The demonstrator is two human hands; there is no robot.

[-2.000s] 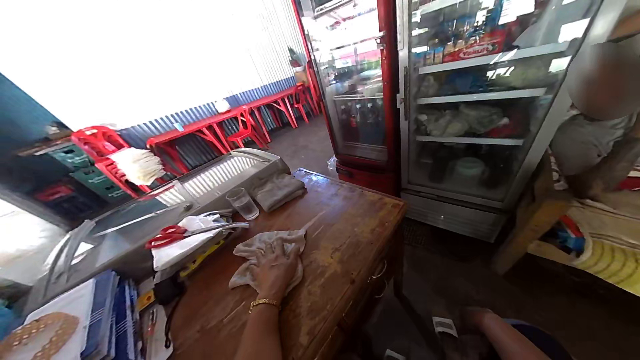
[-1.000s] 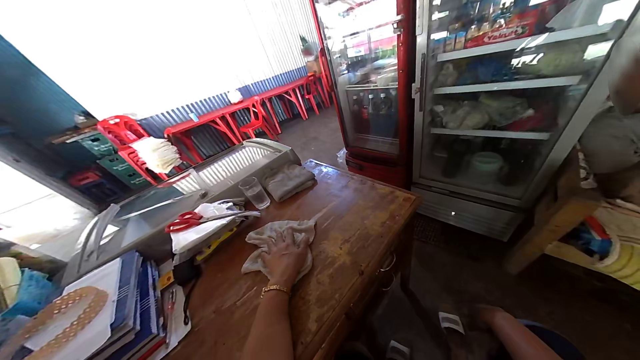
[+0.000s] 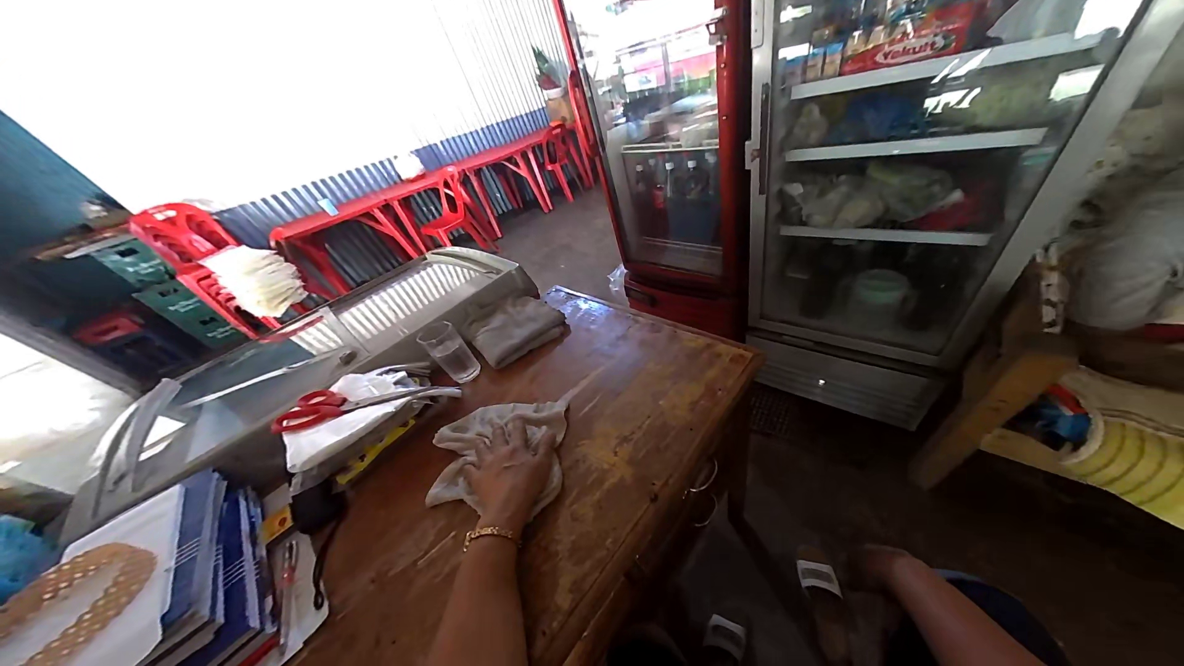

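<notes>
My left hand, with a gold-coloured bracelet on the wrist, presses down on a crumpled grey cloth on the worn wooden desk. Its fingers are somewhat spread over the cloth. Just beyond stand a clear drinking glass and a folded grey cloth. Red-handled scissors lie on white plastic left of the hand. My right hand is low beyond the desk's right side, near the sandals; its fingers are too dark to make out.
Blue-covered books and a black corded item lie at the desk's left. A glass-topped case borders the far left side. Two glass-door refrigerators stand beyond, with a wooden bench frame at right. Red tables line the wall.
My left hand stays on the cloth near the glass. The person at the right edge, whose head shows in the earliest frame, is now only partly in view. The view has shifted.
</notes>
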